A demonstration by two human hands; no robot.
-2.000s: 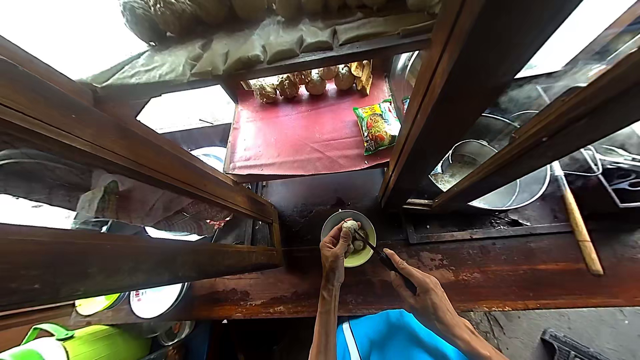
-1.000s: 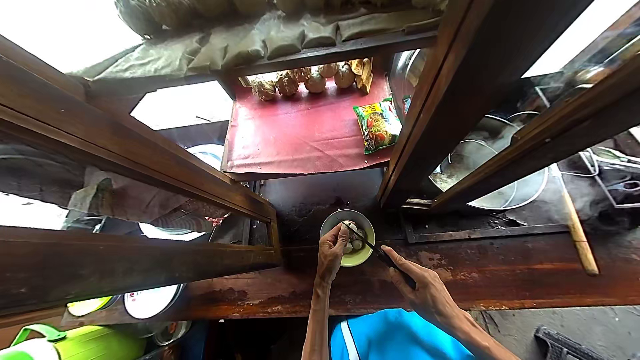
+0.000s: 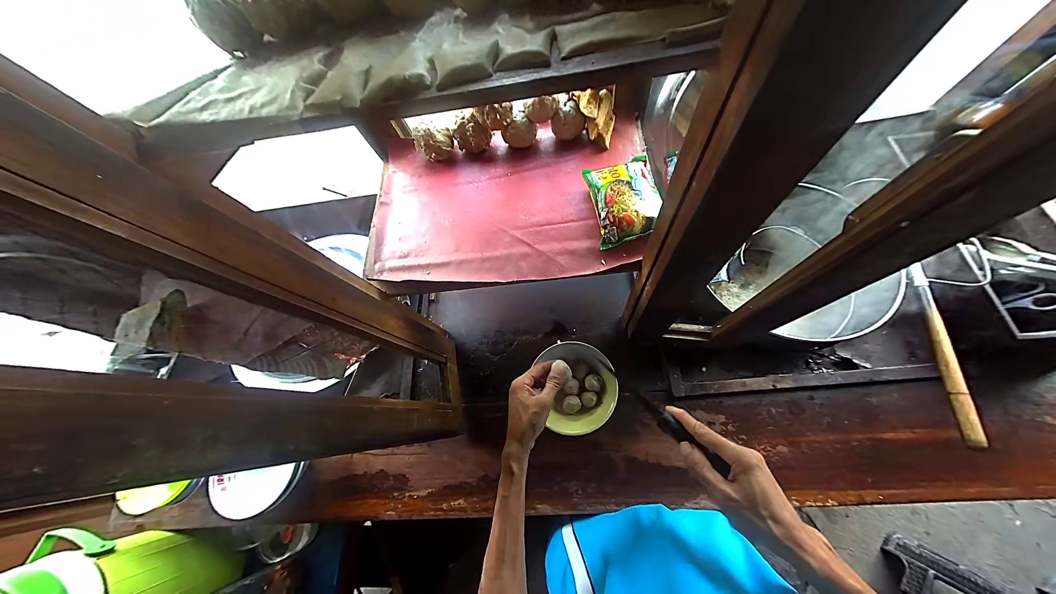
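Note:
A pale yellow-green bowl stands on the dark wooden counter, with several grey meatballs inside. Over its left side, my left hand pinches a whitish ball between thumb and fingers. To the right of the bowl, my right hand grips the black handle of a knife. Its dark blade points up and left toward the bowl rim and is hard to make out.
Wooden frame posts rise on both sides. A red-covered shelf holds a noodle packet and several round brown items. Right are a steaming pot and a wooden-handled tool. A green jug stands lower left.
The knife and my right hand have moved right, away from the bowl; before, the blade was at my left hand. My left hand stays over the bowl's left side.

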